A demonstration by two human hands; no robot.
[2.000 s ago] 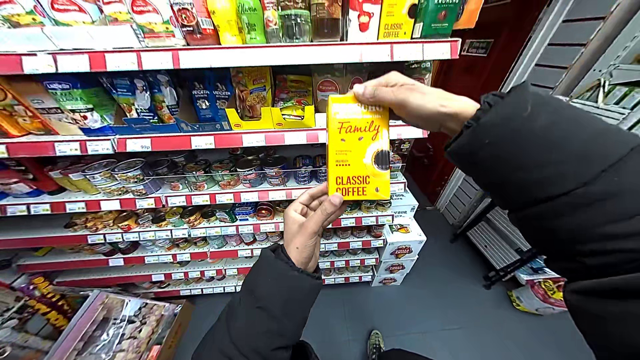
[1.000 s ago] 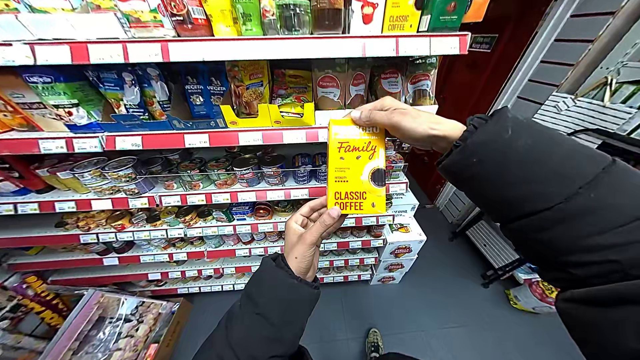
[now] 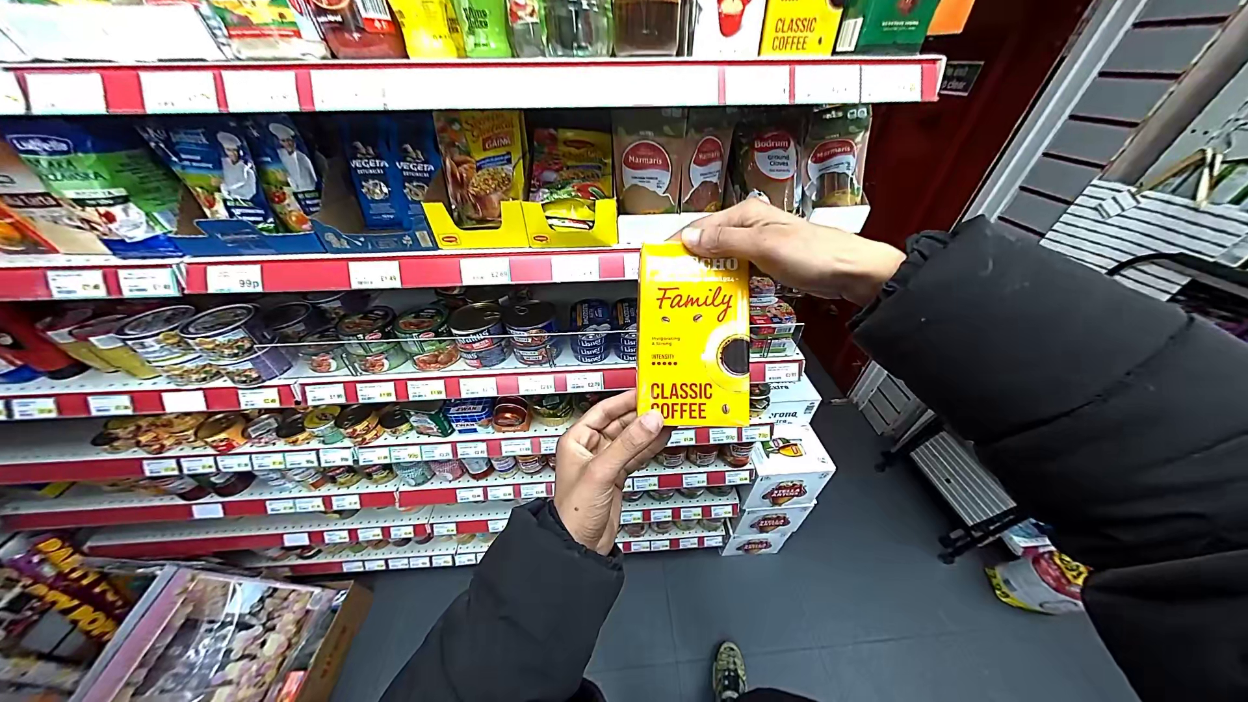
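Both my hands hold a yellow coffee packet [image 3: 693,336] upright, its printed front towards me. My left hand [image 3: 604,468] grips its lower left corner, thumb in front. The fingers of my right hand [image 3: 770,242] pinch its top edge. Behind the packet stand shop shelves with red price strips. Spice jars [image 3: 756,161] stand behind my right hand, and yellow display trays [image 3: 570,224] with food sachets are to their left. Tins [image 3: 478,331] line the shelf below. Another yellow coffee packet [image 3: 799,27] stands on the top shelf.
White printed cartons [image 3: 780,483] are stacked at the shelves' right end. A box of packaged sweets [image 3: 229,624] is at the lower left. Grey floor [image 3: 848,585] runs below, with a shoe [image 3: 729,671] on it. A metal rack [image 3: 960,468] and a printed bag [image 3: 1038,582] are at the right.
My hands keep the same hold on the coffee packet, with its front still facing me. The view has shifted slightly against the shelves.
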